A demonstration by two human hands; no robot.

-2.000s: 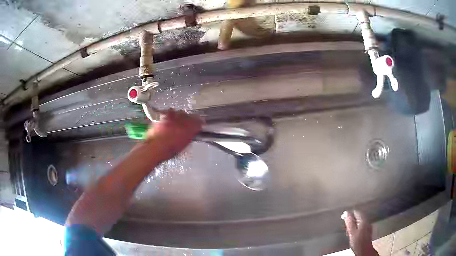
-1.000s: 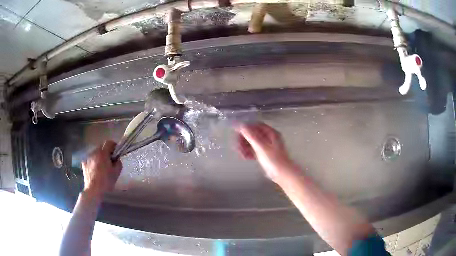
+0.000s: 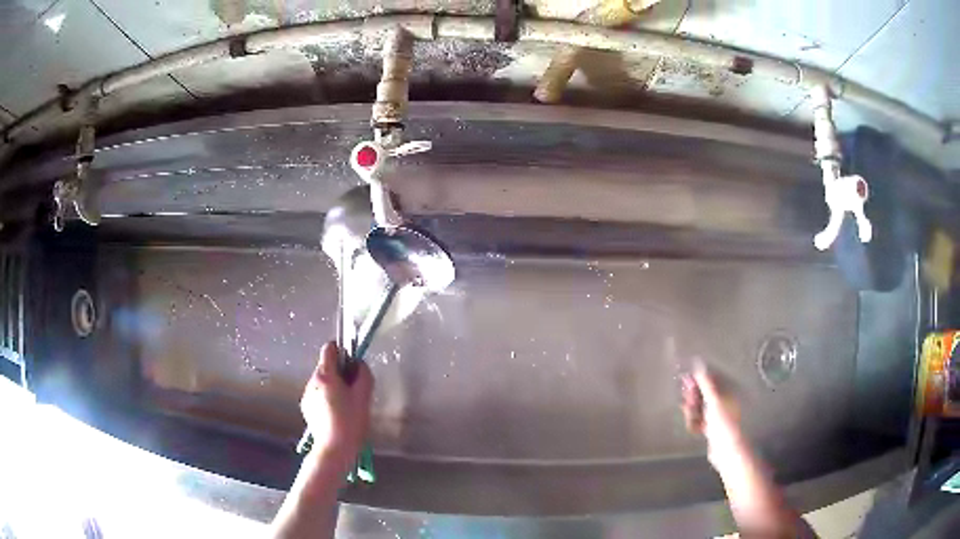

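My left hand (image 3: 337, 400) is closed around the shanks of soup ladles, with green handle ends (image 3: 363, 465) showing below it. One steel ladle bowl (image 3: 413, 259) is right under the spout of the middle water tap (image 3: 377, 168). A second rounded steel bowl (image 3: 342, 226) is beside it, and a pale flat piece, possibly the rice paddle, shows behind the shanks. My right hand (image 3: 707, 405) is empty, slightly blurred, over the right front part of the trough sink (image 3: 590, 400), its fingers partly curled and apart.
Other taps hang at the left (image 3: 76, 200) and right (image 3: 845, 208) from the wall pipe (image 3: 632, 40). Drains sit at the sink's left (image 3: 83, 312) and right (image 3: 778, 358). A dark blue item (image 3: 874, 211) is at the right back. An orange-yellow item (image 3: 940, 374) is at the right edge.
The ladles are now more upright under the middle tap, with my left hand below them. My right hand has moved away to the right, near the front of the sink.
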